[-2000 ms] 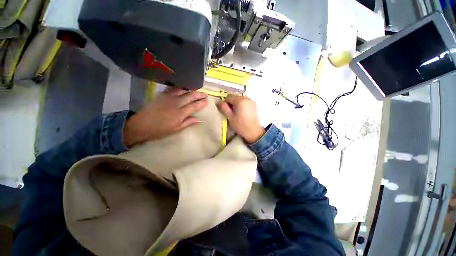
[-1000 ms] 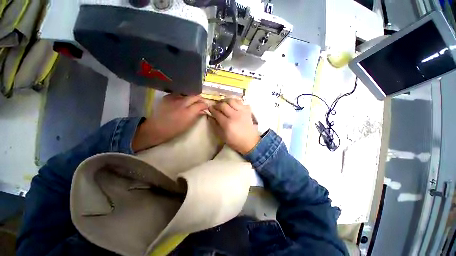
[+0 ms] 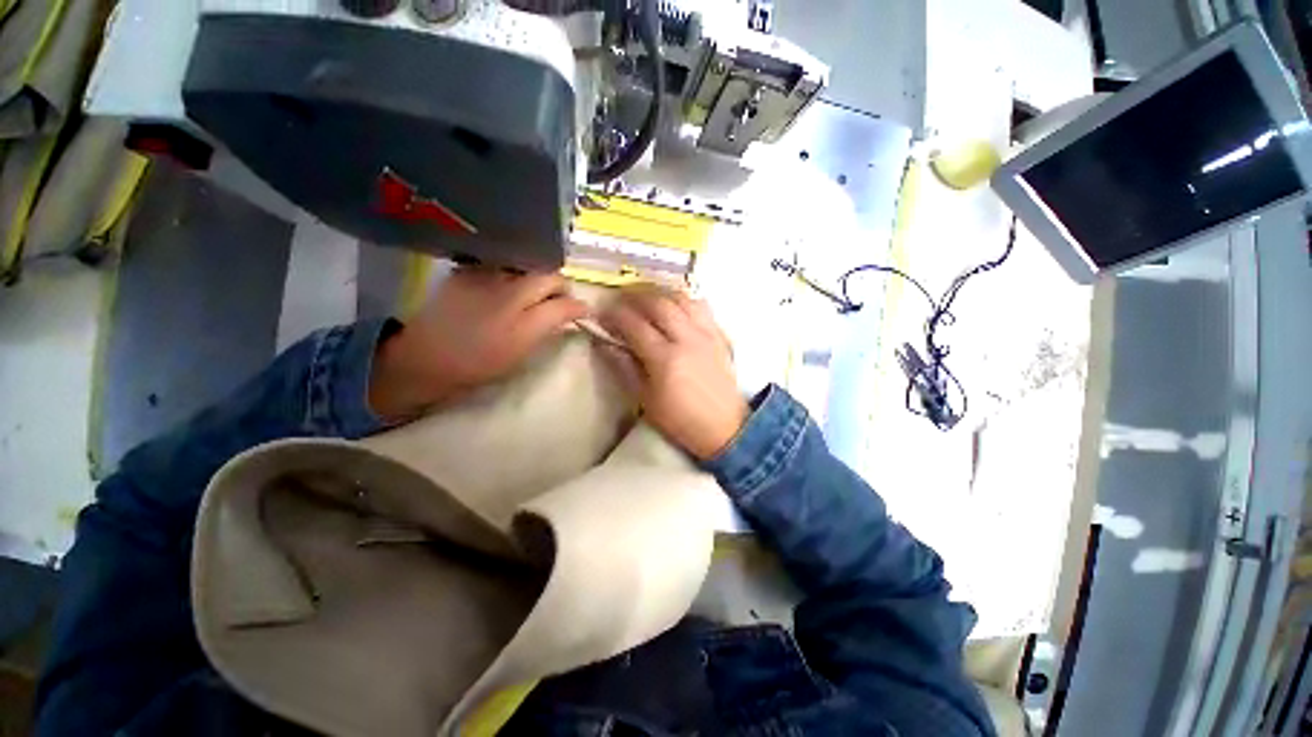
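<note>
The beige workpiece [image 3: 619, 540] lies over my lap, rolled open like a tube, its far end on the table under both hands. A small pale strip [image 3: 602, 334] shows between my fingertips at the cloth edge. My left hand [image 3: 482, 338] is bent over the cloth beside the machine head, fingertips on the strip's left end. My right hand [image 3: 673, 360] pinches the cloth and strip from the right. The yellow clamp frame [image 3: 640, 223] is just beyond my fingers.
The dark grey machine head [image 3: 381, 144] overhangs close above my left hand. Beige pieces with yellow edges [image 3: 72, 187] hang at the far left. Tangled black cables [image 3: 932, 382] lie on the table at right, below a tilted screen [image 3: 1158, 159] and a yellow round object [image 3: 964, 163].
My hands have come together at the cloth edge; my right hand has shifted off the yellow binding, and the pale strip now shows between my fingers. The tube opening on my lap has shifted slightly.
</note>
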